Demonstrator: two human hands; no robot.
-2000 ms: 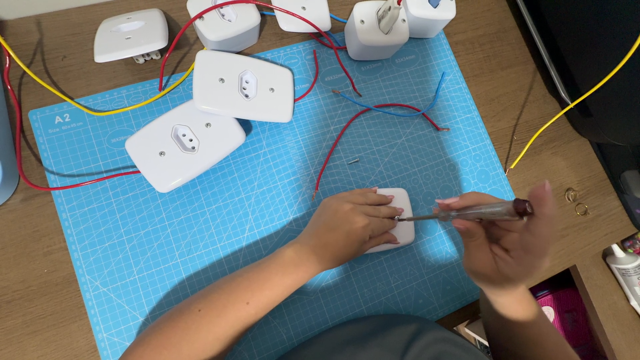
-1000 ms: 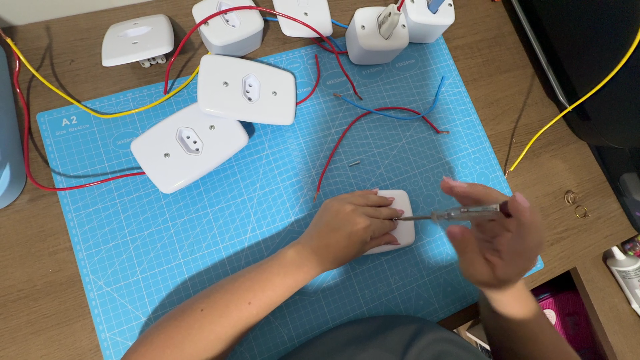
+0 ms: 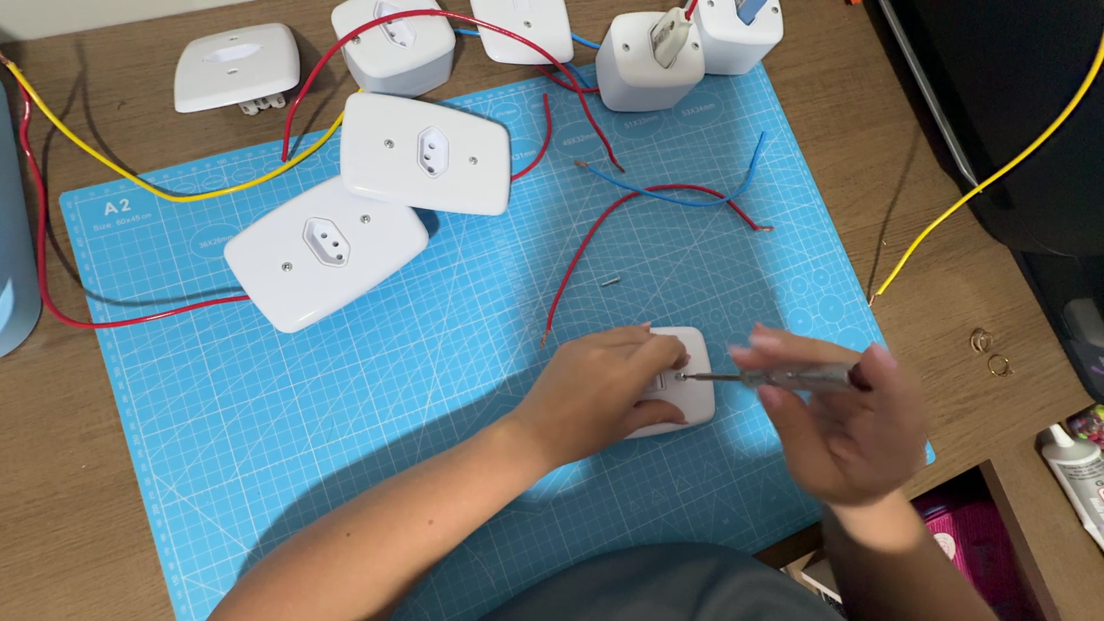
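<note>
A white plastic electrical faceplate (image 3: 697, 398) lies on the blue cutting mat (image 3: 345, 388), partly covered by my left hand (image 3: 604, 388), whose fingers press it down. In my right hand (image 3: 841, 414) is a screwdriver with a translucent handle (image 3: 798, 377), held nearly level in the view, its tip at a screw (image 3: 681, 376) near the plate's right side. My right fingers are blurred around the handle. A small loose screw (image 3: 611, 281) lies on the mat above the plate. Beside it curves a short red wire (image 3: 580, 250), crossed by a short blue wire (image 3: 681, 201).
Two white socket plates (image 3: 326, 250) (image 3: 427, 155) overlap at upper left. Several white outlet boxes (image 3: 651, 65) and a tilted plate (image 3: 237, 69) line the back. A yellow wire (image 3: 992, 181), two rings (image 3: 999, 365), a tube (image 3: 1078, 474) and an open drawer (image 3: 975, 535) are at right.
My right hand's fingers have shifted around the screwdriver handle. My left hand stays on the faceplate, and the screwdriver tip remains at the screw.
</note>
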